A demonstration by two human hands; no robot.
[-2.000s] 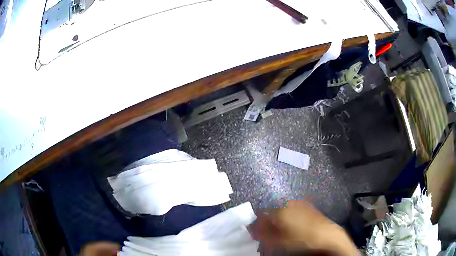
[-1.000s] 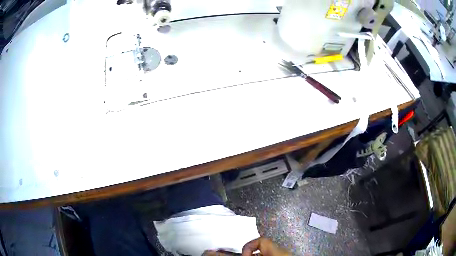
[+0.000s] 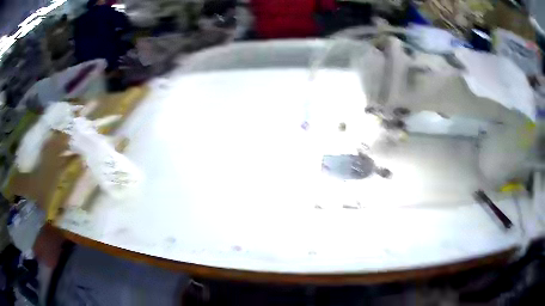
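No hand of mine shows in the current view, which is blurred. The white machine table fills the middle, with its brown wooden edge along the bottom. The sewing machine stands at the right, with a metal needle plate in its bed. A dark red handled tool lies at the table's right, near a small yellow tool. The white pieces on my lap are out of view.
White fabric pieces lie at the table's left end, by a brown and yellow box-like thing. A person in red is beyond the table. A person in dark blue seems to be at the back left.
The view has swung up and to the left. My hands and the white stack on my lap have left the picture; the table's left end and far side now show.
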